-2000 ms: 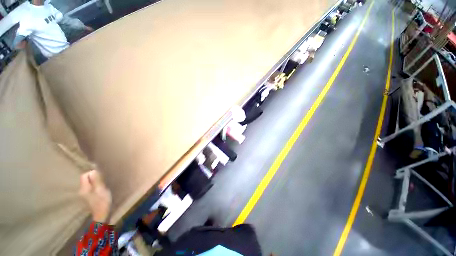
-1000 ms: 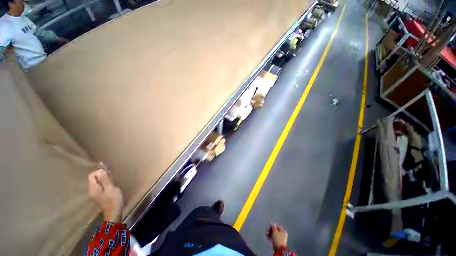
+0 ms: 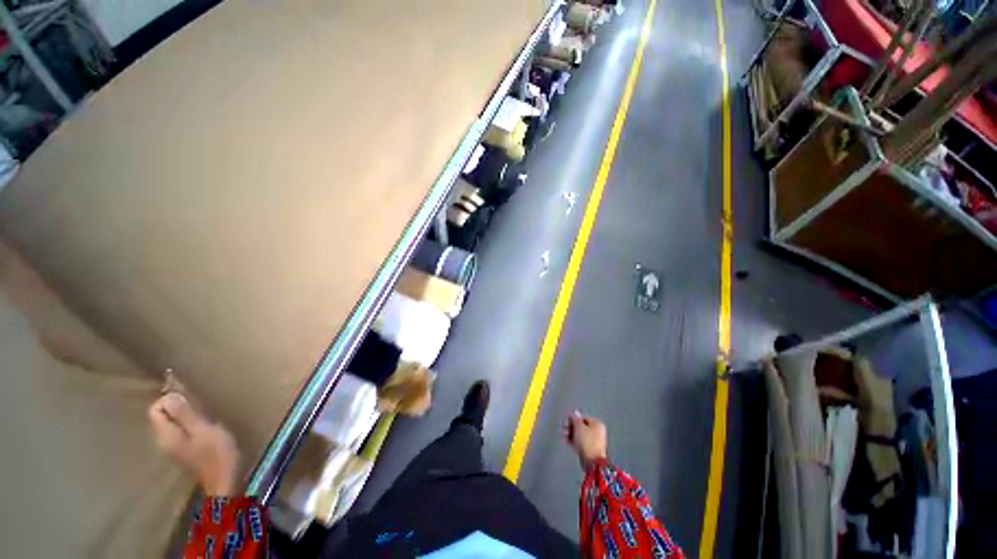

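Observation:
A wide tan fabric ply point(image 3: 273, 131) covers the long table. A raised fold of the same tan fabric point(image 3: 66, 437) lies over it at the left. My left hand point(image 3: 191, 437), slightly blurred, is closed on the edge of this upper fabric near the table's near rim. My right hand point(image 3: 586, 437) hangs over the aisle floor, away from the table, with its fingers curled and nothing seen in it.
The table edge rail point(image 3: 383, 278) runs away from me. Mixed remnant rolls point(image 3: 410, 328) lie under it. The grey aisle has yellow lines point(image 3: 585, 235). Metal-framed trolleys with rolls point(image 3: 804, 448) and a brown-panelled cart point(image 3: 842, 218) stand at the right.
The view has moved along the aisle, with my left hand still on the fabric. My right hand has come into view and moved higher. The person across the table has nearly left the picture.

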